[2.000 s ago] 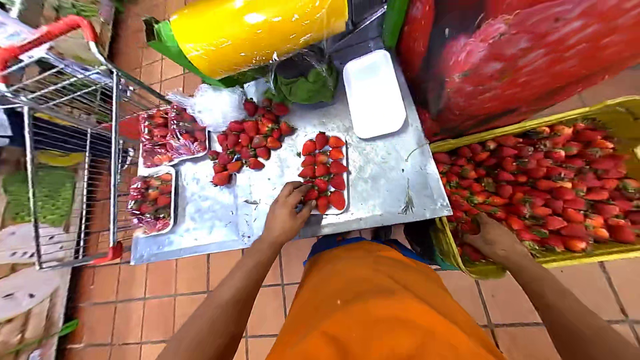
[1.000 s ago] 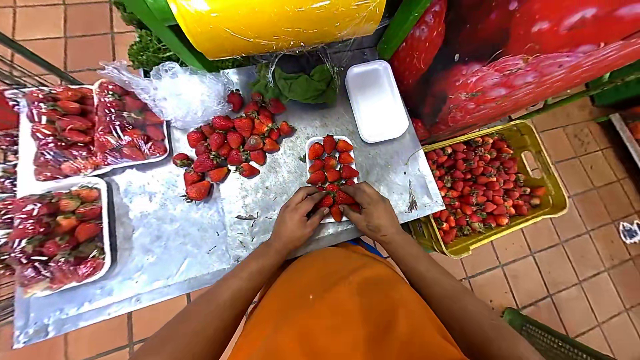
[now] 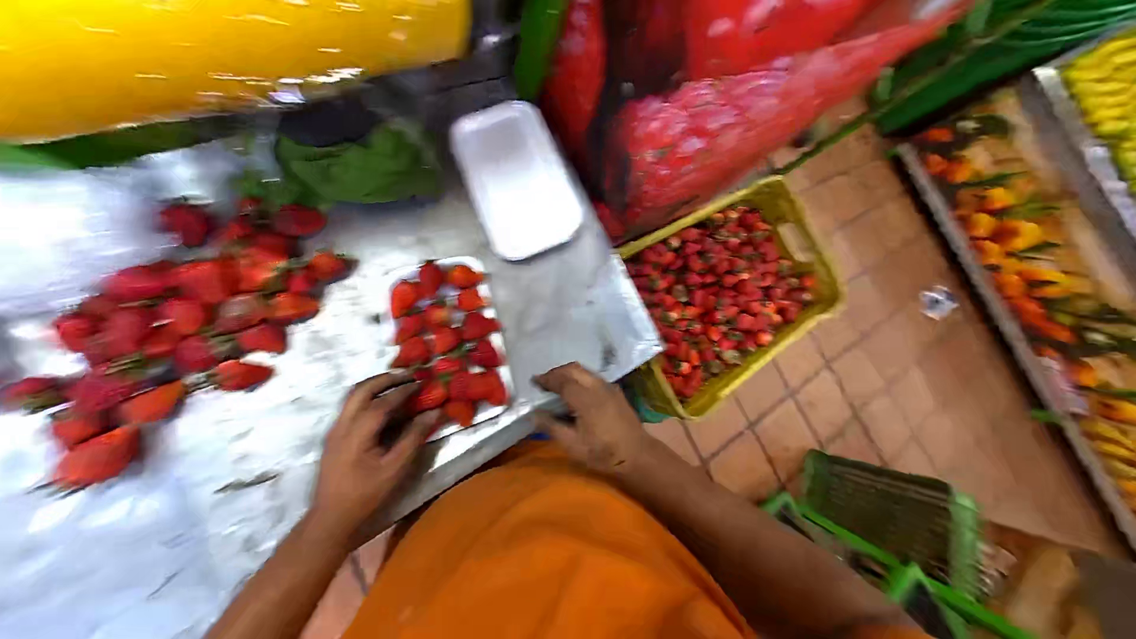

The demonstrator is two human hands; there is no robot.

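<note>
A white foam tray (image 3: 499, 410) filled with rows of strawberries (image 3: 445, 341) lies near the front edge of the metal table. My left hand (image 3: 377, 439) touches its lower left corner, fingers curled at the nearest berries; whether it grips one cannot be told. To the right of the tray, my right hand (image 3: 593, 413) is at the table edge with its fingers apart, holding nothing. An empty white foam tray (image 3: 517, 180) lies farther back. Loose strawberries (image 3: 182, 324) form a pile on the left. The picture is blurred.
A yellow crate (image 3: 821, 266) of strawberries stands right of the metal table (image 3: 568, 311). Behind the table are a yellow roll (image 3: 231, 58), green leaves (image 3: 359, 164) and a strawberry-printed panel (image 3: 692, 124). A green crate (image 3: 887, 510) is at lower right.
My right hand was in the yellow crate, then at the tray's berries, and is now apart from them to the right. The tray's lower end has filled with strawberries. The view has swung right.
</note>
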